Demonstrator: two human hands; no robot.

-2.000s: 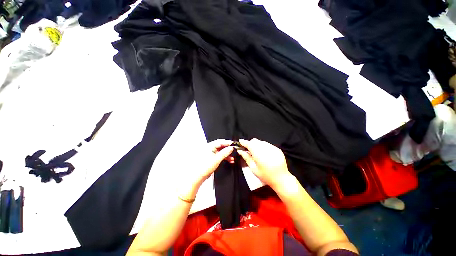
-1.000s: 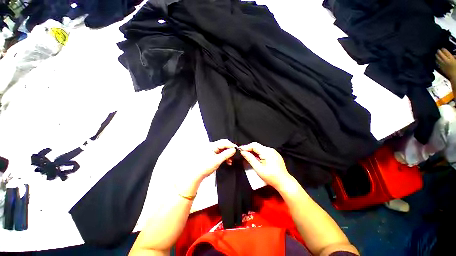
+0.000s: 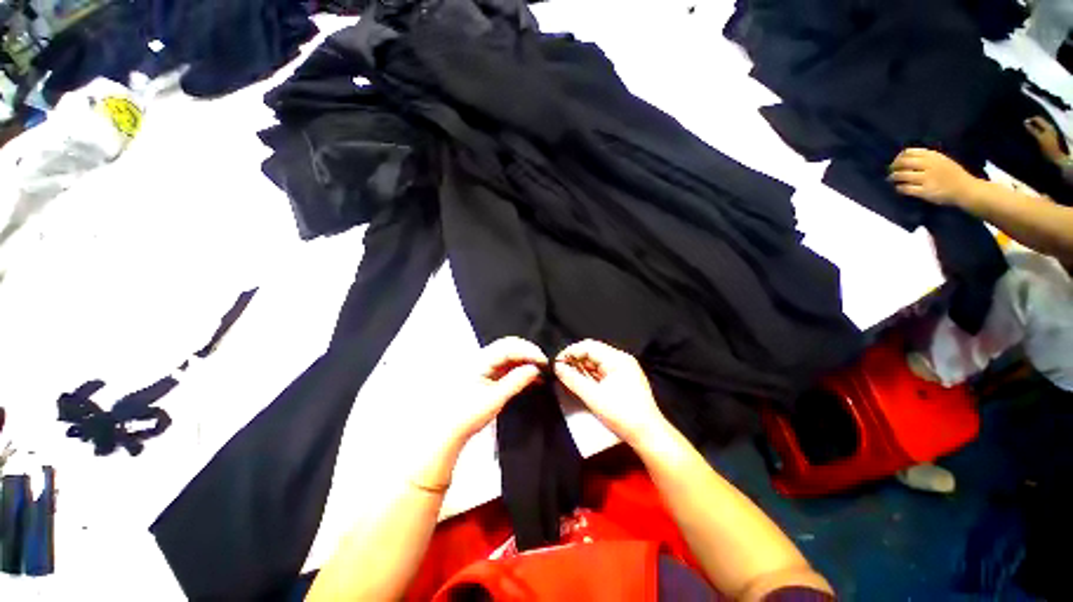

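A large pile of black garment panels (image 3: 659, 200) fans across the white table towards me. My left hand (image 3: 506, 374) and my right hand (image 3: 598, 379) meet at its near end, fingertips pinching the black garment edge between them. A small dark thing shows between my right fingers; it is too small to name. A narrower black piece (image 3: 538, 465) hangs below my hands over the red apron. A long black panel (image 3: 265, 441) runs from the pile to the table's near left edge.
Black scraps (image 3: 114, 417) and dark bars (image 3: 26, 517) lie left on the white table (image 3: 153, 259). A white plastic bag (image 3: 65, 141) is far left. Another person's hand (image 3: 935, 176) rests on a black pile (image 3: 871, 82) at right, above a red stool (image 3: 877, 417).
My fingertips have moved slightly apart, with the right fingers more curled. The other person's hand has come onto the right pile. The whole view has shifted slightly.
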